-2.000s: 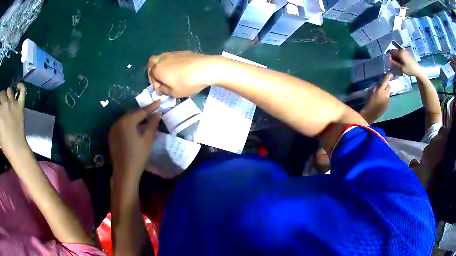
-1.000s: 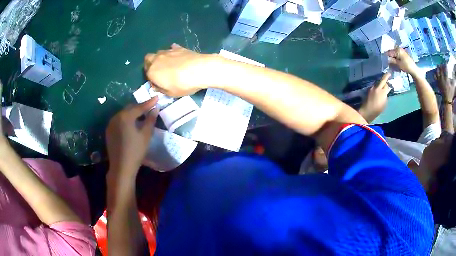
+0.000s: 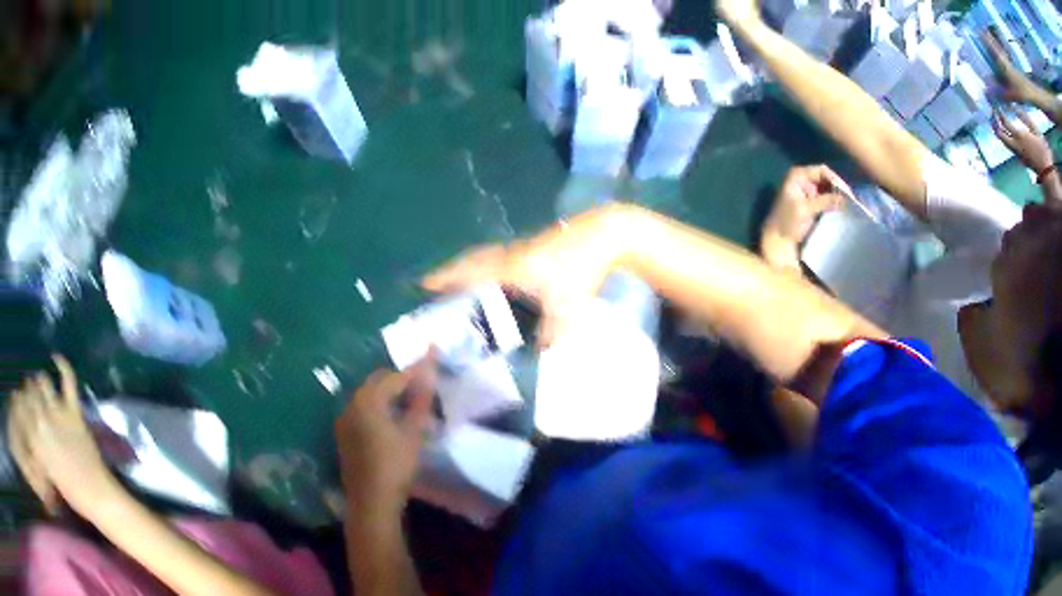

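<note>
The picture is blurred. An open white carton [image 3: 480,378] lies in front of me on the green bench, with its white flaps [image 3: 498,317] standing open toward my right hand. My right hand [image 3: 524,274] is over the flap end, fingers stretched to the left and thumb apart, with nothing visible in it. My left hand [image 3: 384,425] is at the carton's left side, fingers bent, holding a curled white label sheet [image 3: 475,468] that hangs below the carton. Another white sheet [image 3: 600,378] lies under my right forearm.
A carton [image 3: 314,105] stands ahead, another [image 3: 163,312] lies left near shiny clear bags [image 3: 72,210]. Several cartons [image 3: 606,116] stand at the far edge. A coworker's hands [image 3: 52,437] are at left; other arms [image 3: 839,111] reach in at right. Small white scraps [image 3: 327,378] lie nearby.
The view has shifted, so the bench sits lower and farther right. My right hand has opened out from its bent grip at the carton. A coworker's arm now reaches across at upper right.
</note>
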